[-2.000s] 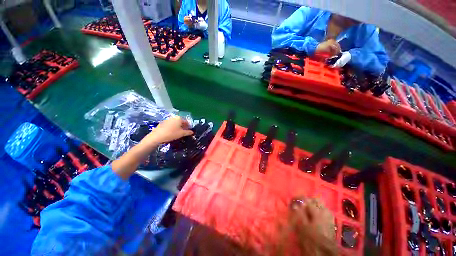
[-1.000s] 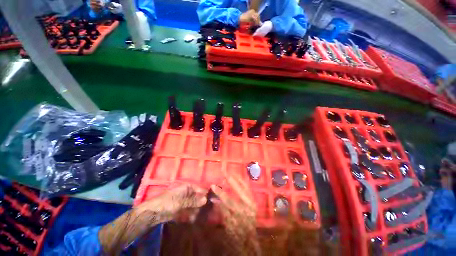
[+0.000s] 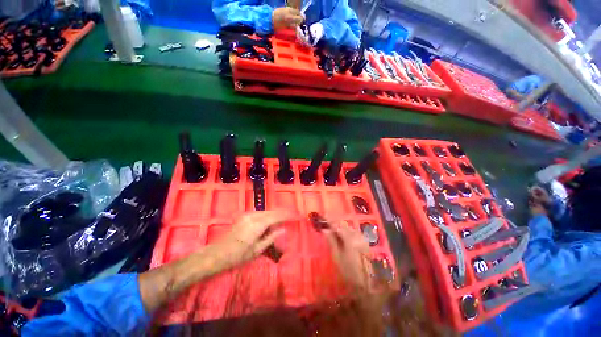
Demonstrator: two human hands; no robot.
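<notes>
The red-orange working tray (image 3: 186, 197) lies in front of me. Strapped watches (image 3: 228, 161) stand in its far row, straps upright or leaning. One more black strap (image 3: 259, 196) hangs towards me from a far watch. My left hand (image 3: 250, 238) is over the tray's middle; a short dark strap piece (image 3: 272, 253) shows below its fingers. My right hand (image 3: 348, 253) is blurred over the tray's right half, its fingertips at a dark round watch head (image 3: 317, 221); whether they grip it cannot be told. Watch heads (image 3: 360, 205) lie in the right column.
The side tray (image 3: 425, 253) at right holds watch heads and grey strips. A thin grey strip (image 3: 384, 201) lies between the trays. Black straps (image 3: 135, 204) and a clear bag (image 3: 39, 230) are at left. Across the green bench, a person works behind stacked trays (image 3: 296, 77); another person's sleeve is at right.
The view has swung right. My left hand has left the near-left bundle and come over the tray. My hands were together around something dark a second ago; now they are apart.
</notes>
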